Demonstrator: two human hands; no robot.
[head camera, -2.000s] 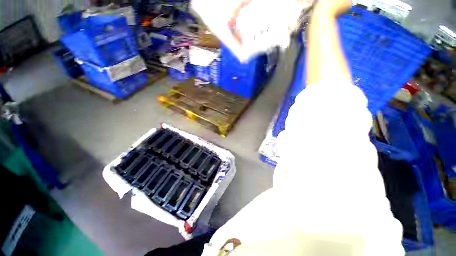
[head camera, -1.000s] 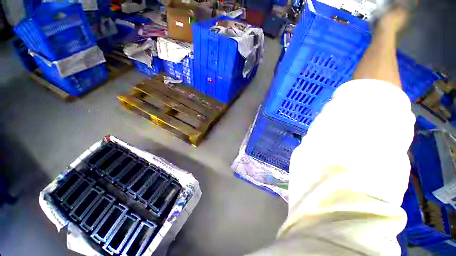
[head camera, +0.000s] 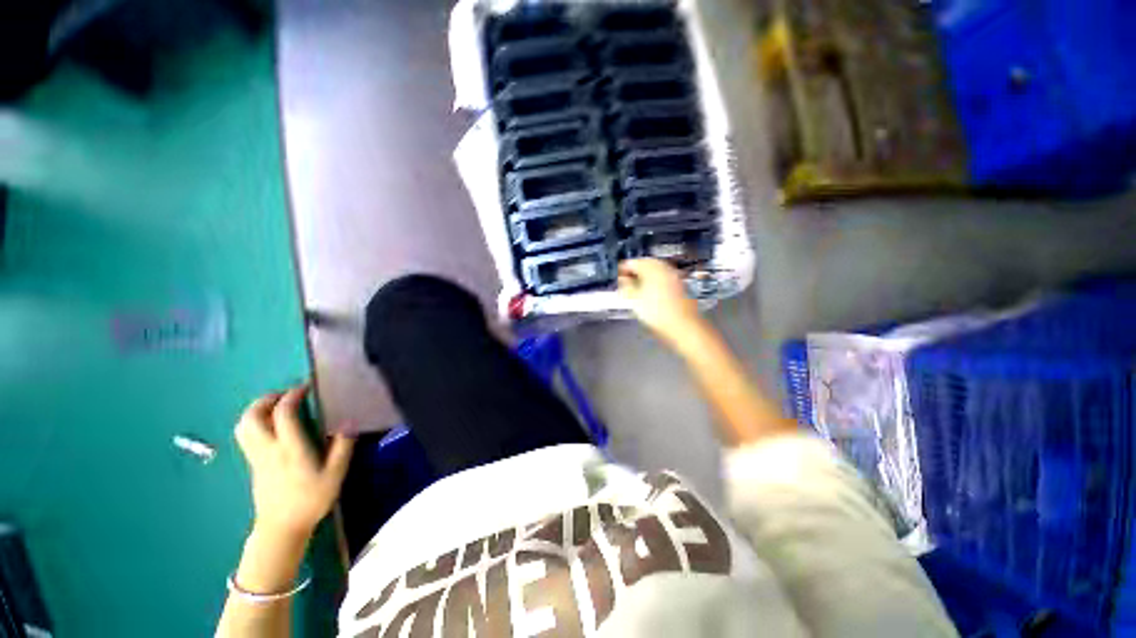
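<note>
The paper-lined crate (head camera: 735, 237) holds two rows of black finned housings (head camera: 557, 227), set with their rectangular openings up. My right hand (head camera: 657, 297) is at the crate's near end, beside the last housings, with its fingers curled. Blur hides whether it grips anything. My left hand (head camera: 293, 455) rests at the edge of the green table (head camera: 150, 548) with thumb and fingers apart and nothing in it. A short white stick (head camera: 194, 446) lies on the green mat, left of my left hand.
A pale, blurred strip (head camera: 168, 328) lies on the mat. A dark object (head camera: 15, 586) is at the lower left. A wooden pallet (head camera: 860, 112) with blue crates stands upper right. A paper-lined blue crate (head camera: 1022, 461) is at the right. My dark-clothed leg (head camera: 467, 374) lies between table and crate.
The view has turned down and left to the table and crate. My right hand has come down from high at the right to the packing crate. My left hand has come into view.
</note>
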